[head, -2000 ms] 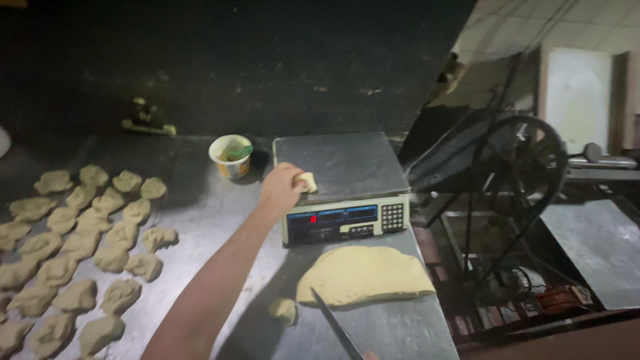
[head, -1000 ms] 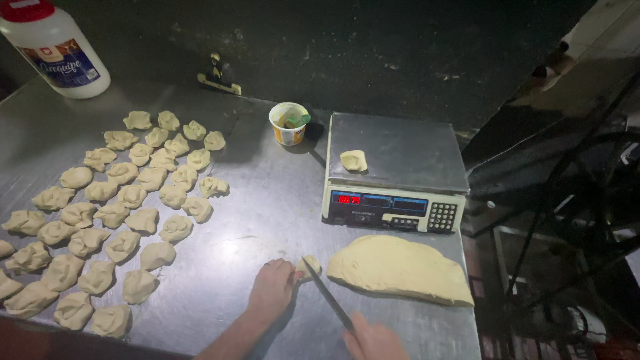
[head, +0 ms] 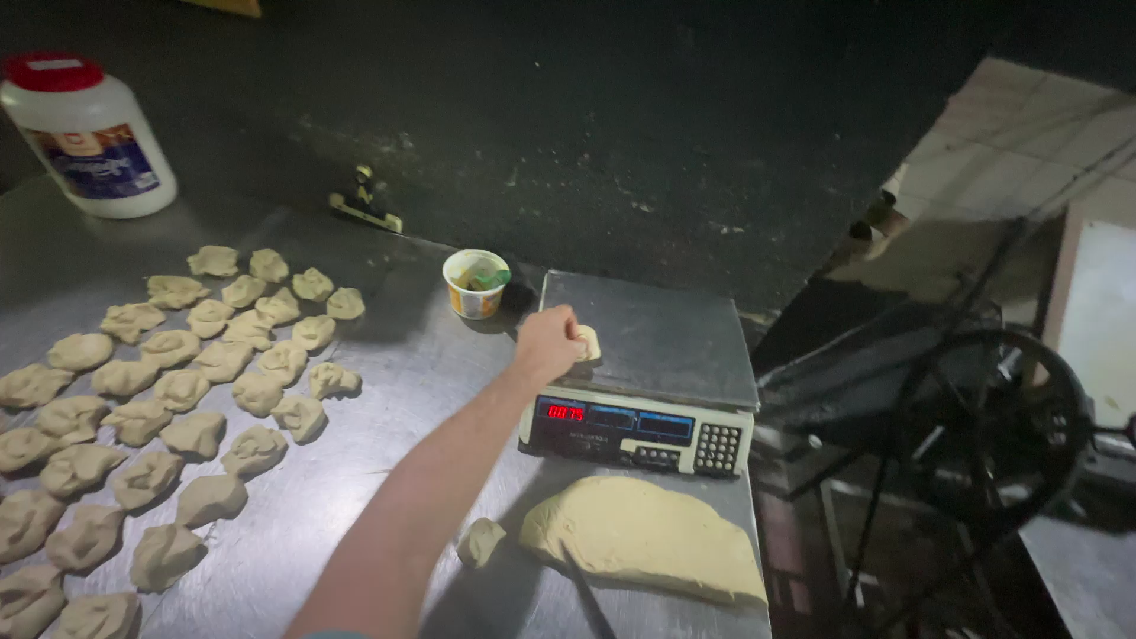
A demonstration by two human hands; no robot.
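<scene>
My left hand [head: 548, 344] is at the left front of the digital scale's metal platform [head: 661, 342], its fingers closed on a small dough piece [head: 587, 344]. Below the scale lies a large slab of dough [head: 648, 541], with a knife [head: 586, 586] whose tip touches its left part. The knife's handle and my right hand are out of the frame. A small loose lump of dough [head: 481, 542] rests left of the slab. Many shaped dough pieces [head: 222, 361] cover the left of the steel table [head: 355, 497].
Behind the scale's left corner stands a plastic tub [head: 476, 284] with something green inside. A large white jar with a red lid [head: 102, 142] is at the back left. A dark wall borders the table. A machine with a black wheel [head: 994, 426] stands at the right.
My left hand has moved from beside the knife, left of the slab, up to the dough piece on the scale. My right hand, visible a second ago, has left the view.
</scene>
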